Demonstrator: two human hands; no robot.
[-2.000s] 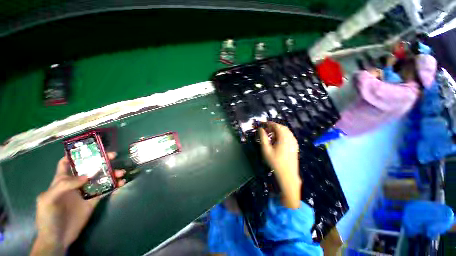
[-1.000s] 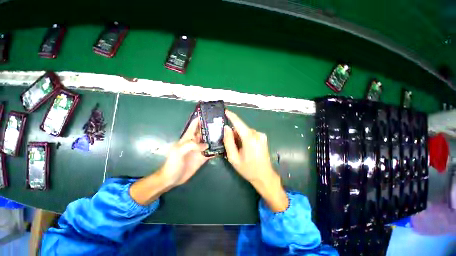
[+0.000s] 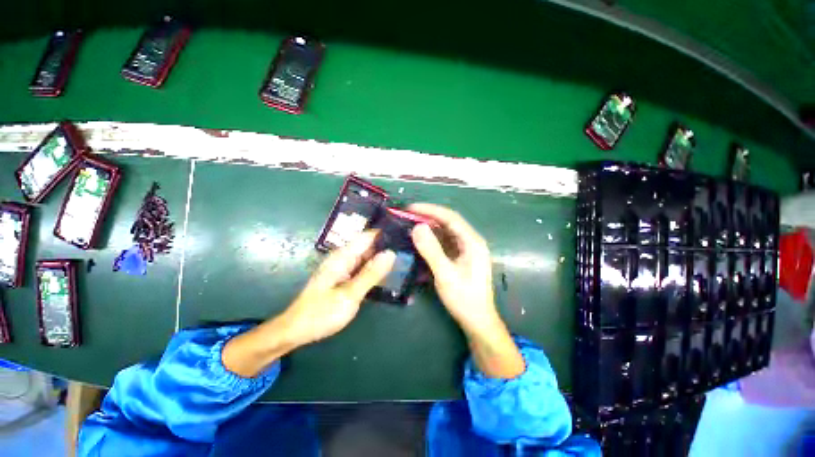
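My left hand [image 3: 332, 287] and my right hand [image 3: 460, 272] hold one phone body [image 3: 399, 259] between them over the bench mat. It looks dark, with a red edge at its top and a greyish patch near its lower end. Motion blur and my fingers hide much of it, so I cannot tell whether a separate cover lies on it. A second red-rimmed phone body [image 3: 348, 216] lies tilted on the mat just behind my left hand, its pale face up.
Open phone bodies [image 3: 87, 202] lie at left beside a pile of small dark parts [image 3: 153, 223] and a blue item [image 3: 131, 261]. Covered phones [image 3: 292, 75] and open ones [image 3: 611, 120] lie on the green belt [image 3: 429, 107]. Stacked black trays [image 3: 679, 286] stand at right.
The view has swung from the tray to the bench. My right hand has left the tray and joined my left at the phone, which has since turned and shifted slightly toward me.
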